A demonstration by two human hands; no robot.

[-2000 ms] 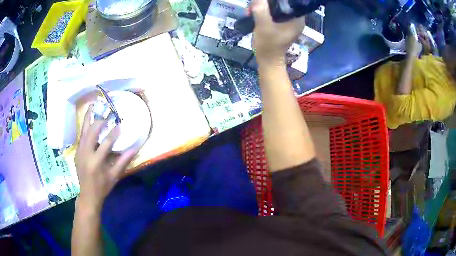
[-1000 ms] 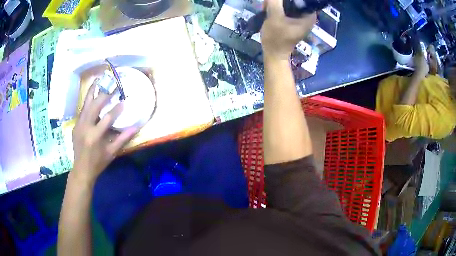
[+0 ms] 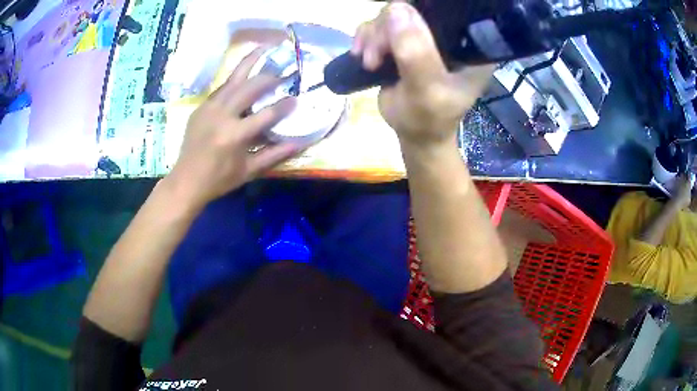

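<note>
My right hand (image 3: 428, 80) is shut on the black electric screwdriver (image 3: 489, 38). Its thin bit points left, at the middle of the white round part (image 3: 309, 118). Whether the bit touches a screw is too small to tell. My left hand (image 3: 229, 126) has its fingers spread over the left side of the round part and holds it; a small pale inner piece lies near the fingertips. Thin dark and reddish lead wires (image 3: 296, 50) rise from the round part's centre. The round part sits on the cream-white work pad (image 3: 371, 145).
The silver-grey metal fixture (image 3: 539, 114) stands right of the pad. The red crate (image 3: 565, 282) is below the bench edge at right. A pink cartoon sheet (image 3: 65, 92) lies at left. A person in a yellow top (image 3: 649, 244) is at far right.
My right hand has brought the screwdriver from the metal fixture left and down to the round part. My left hand stays on the part. The camera view has shifted, and the yellow box has left it.
</note>
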